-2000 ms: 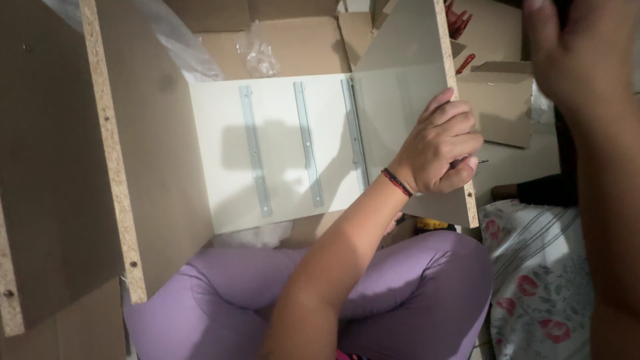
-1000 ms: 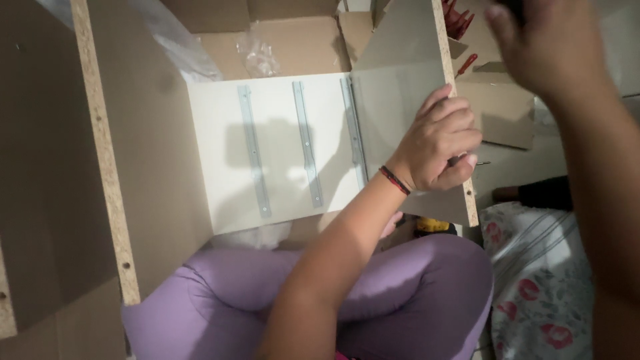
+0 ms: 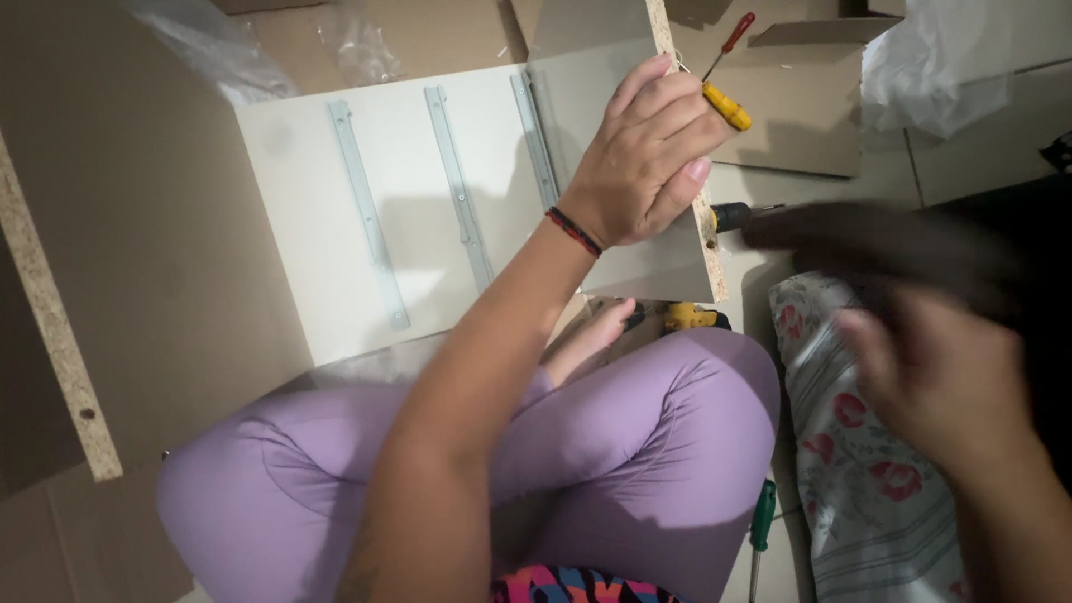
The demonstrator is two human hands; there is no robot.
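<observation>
My left hand (image 3: 649,155) grips the raw chipboard front edge (image 3: 716,272) of the cabinet's right panel, its thumb on the near side and its fingers over the edge. My right hand (image 3: 946,377) is at the right, motion-blurred, apart from the panel. A long dark object (image 3: 888,243), also blurred, extends from it towards the panel; its kind is unclear and it appears held. The white inner panel (image 3: 293,209) between the side boards carries metal drawer runners (image 3: 461,193). Another chipboard-edged board (image 3: 50,318) stands at the left.
Yellow-handled (image 3: 727,106) and red-handled (image 3: 739,32) screwdrivers are beyond my left hand. A green-handled screwdriver (image 3: 762,511) lies on the floor tiles by my knee, near floral fabric (image 3: 846,452). A yellow-and-black tool (image 3: 691,316), cardboard (image 3: 787,126) and clear plastic (image 3: 930,75) lie around.
My right hand has come down from the upper right to the lower right, along with the dark object. My left hand stays on the panel's edge. The view has shifted.
</observation>
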